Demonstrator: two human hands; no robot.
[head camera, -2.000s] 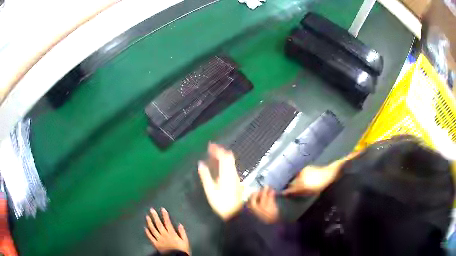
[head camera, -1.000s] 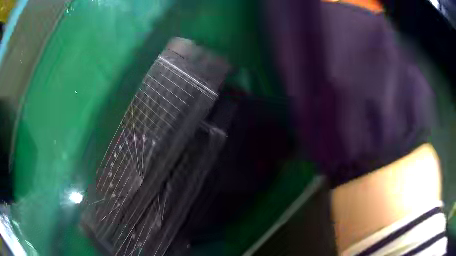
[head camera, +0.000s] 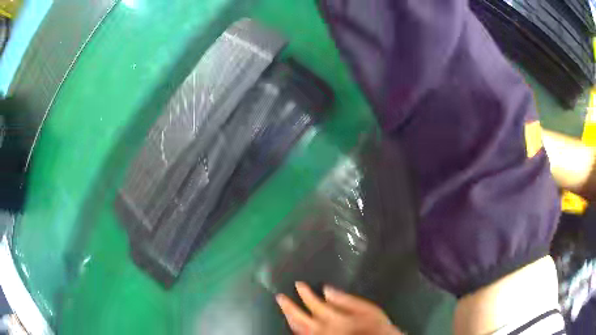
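Black ribbed parts lie side by side and overlapping on the green surface, left of centre. Shiny streaks show on their tops. A blurred dark piece with glossy highlights lies nearer, right of them. A bare hand at the bottom edge, seemingly my left hand, has its fingers apart beside this piece, with nothing visible in it. A purple sleeve crosses the right half, seemingly on my right arm. Its hand is beyond the top edge.
More long black parts are grouped at the upper right. Another person's bare forearm shows at the right edge. Yellow plastic shows below it. Shiny clear or white material lies at the lower left edge.
The view has shifted, and the black ribbed parts show more fully. The hand at the bottom and the forearm at the right edge have come into view. The purple sleeve fills more of the right side.
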